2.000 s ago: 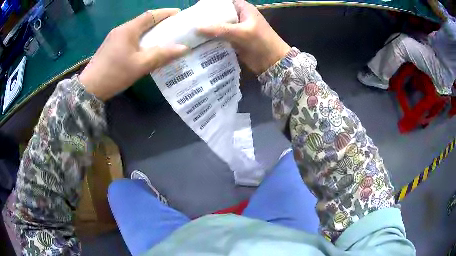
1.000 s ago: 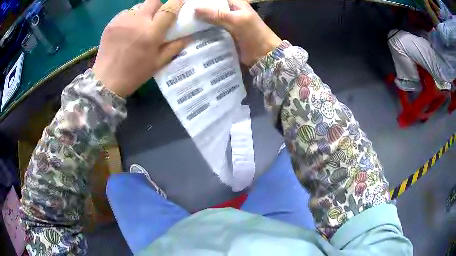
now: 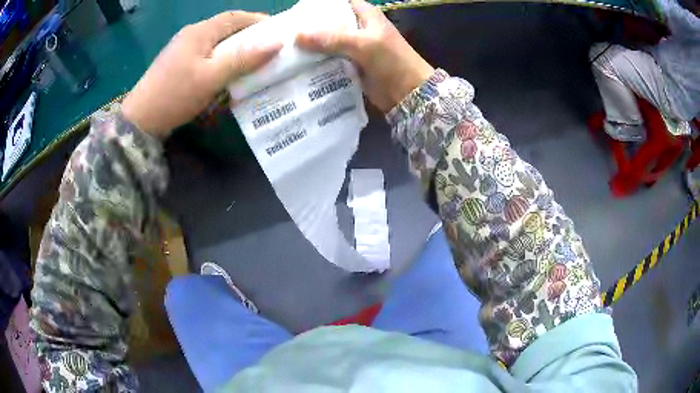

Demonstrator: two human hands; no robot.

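The barcode label roll (image 3: 288,47) is a thick white cylinder at the top centre, held level between my two bare hands. Its loose strip hangs down with rows of black barcodes near the roll, then a plain white part that curls at its low end between my knees. My left hand (image 3: 196,69) grips the roll's left end, thumb along the front. My right hand (image 3: 380,54) grips the right end, thumb on the front. The fingers behind the roll are mostly hidden.
The green-topped workbench (image 3: 115,57) curves across the top left, with a black-and-white printed item (image 3: 21,137) on it. A brown carton (image 3: 161,292) is at lower left. At right, a seated person's leg (image 3: 633,88), a red stool (image 3: 641,157) and striped floor tape (image 3: 652,253).
Fewer barcode rows show on the hanging strip, and its low end sits a little higher. My left hand has turned and shifted on the roll. The person at right has shifted their leg.
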